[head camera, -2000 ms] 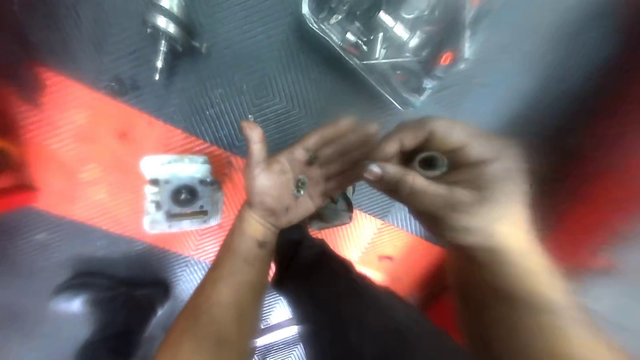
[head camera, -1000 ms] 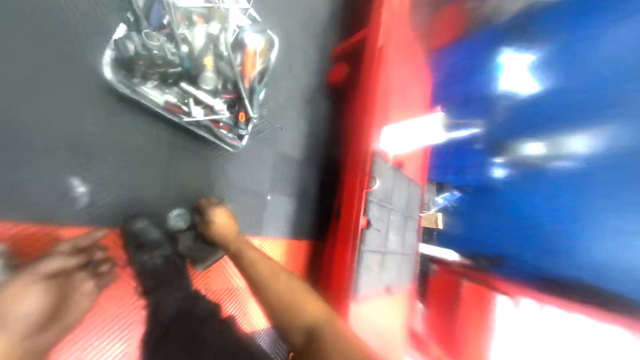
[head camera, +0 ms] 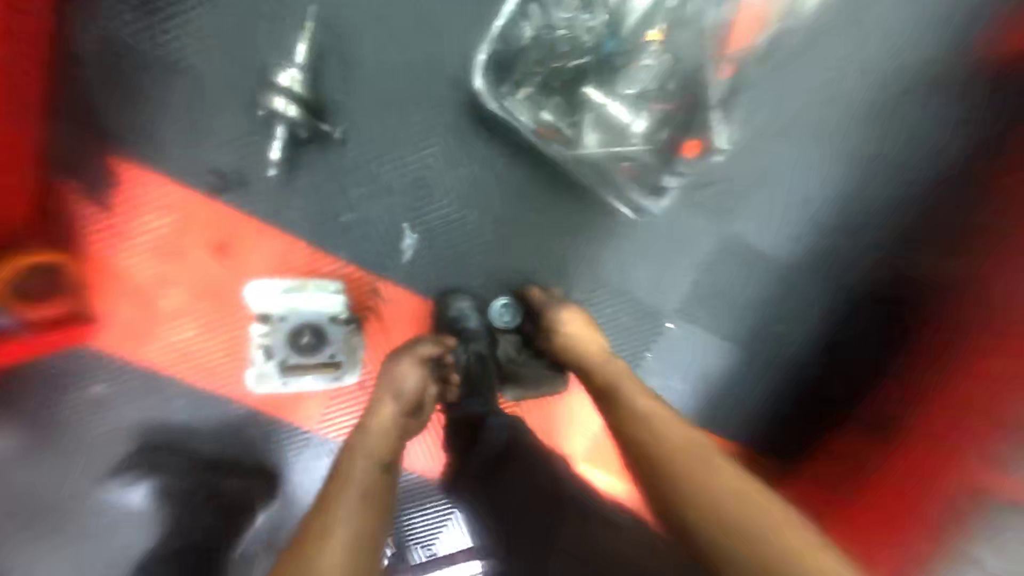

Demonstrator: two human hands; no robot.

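My right hand [head camera: 564, 330] is on the right side of a dark metal part [head camera: 528, 368] on the floor; its fingertips are blurred, so its hold is unclear. A round metal piece [head camera: 505, 313] shows at the top of that part, beside my black shoe [head camera: 462, 320]. Left of the shoe, my left hand [head camera: 418, 378] is curled, and whether anything lies inside its fingers is hidden. A light metal housing [head camera: 306, 336] with a round dark centre rests on the red floor strip farther left.
A metal shaft with gears [head camera: 288, 104] lies on the grey ribbed floor at upper left. A clear tray [head camera: 552, 152] full of metal parts and tools stands at upper right. A small pale scrap [head camera: 409, 242] lies between. Red equipment edges both sides.
Two seconds ago my left palm was open with a small metal piece on it, and my right fingers held a ring. Both hands are now lower, beside the shoe. The view has swung right and back.
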